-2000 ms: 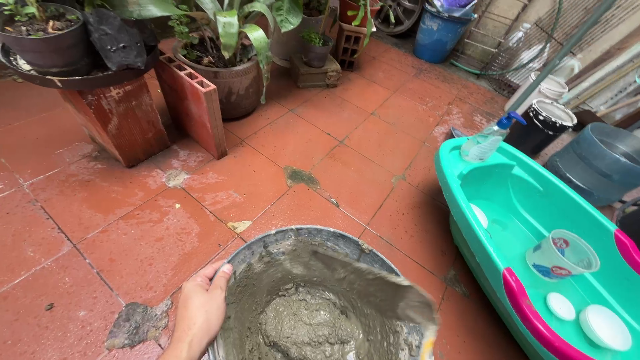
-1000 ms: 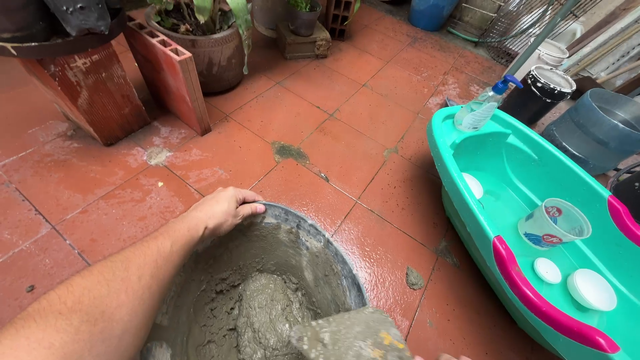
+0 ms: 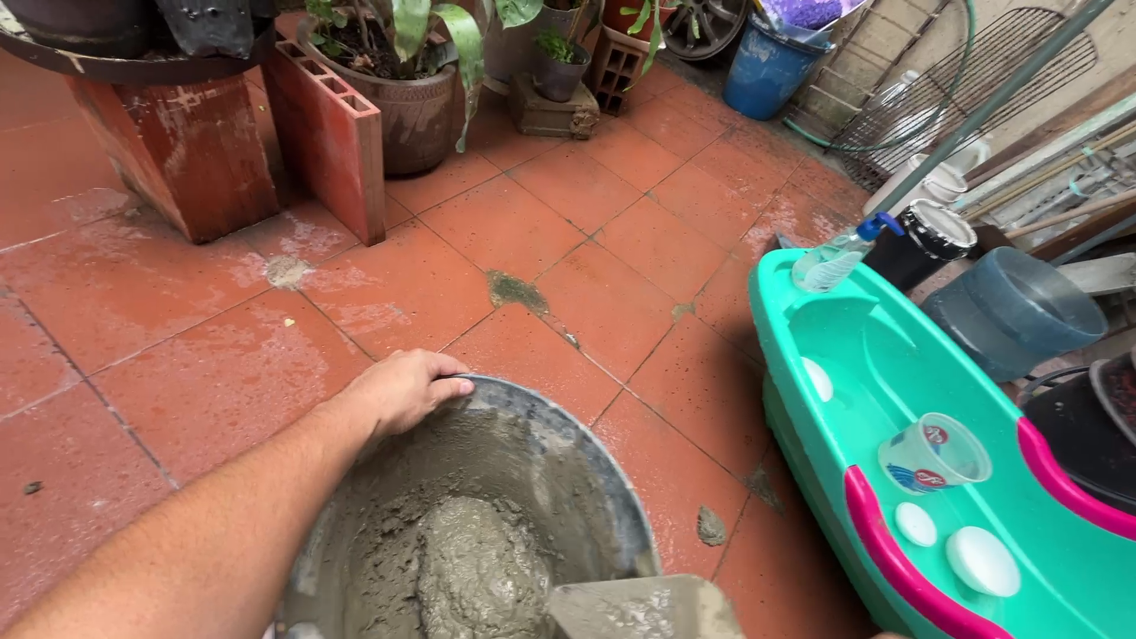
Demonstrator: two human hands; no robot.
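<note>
My left hand (image 3: 411, 388) grips the far rim of a round dark bucket (image 3: 612, 484), thumb on the rim's edge. Wet grey mortar (image 3: 484, 568) lies heaped in the bucket and coats its inner wall. A trowel blade (image 3: 643, 611), smeared with mortar, reaches over the bucket's near right side. Of my right hand (image 3: 887, 635) only a sliver shows at the bottom edge, right of the blade; its grip is hidden.
At right stands a green plastic baby bathtub (image 3: 799, 444) holding a clear plastic cup (image 3: 934, 454) and white lids (image 3: 982, 561), with a pump bottle (image 3: 830, 262) on its rim. Potted plants (image 3: 408, 115) and a hollow brick (image 3: 328, 142) stand at the back left. A mortar lump (image 3: 711, 526) lies on the tiles.
My left hand has shifted from the bucket's left side to its far rim. The trowel blade, earlier raised at the right rim, is now lower, near the mortar heap.
</note>
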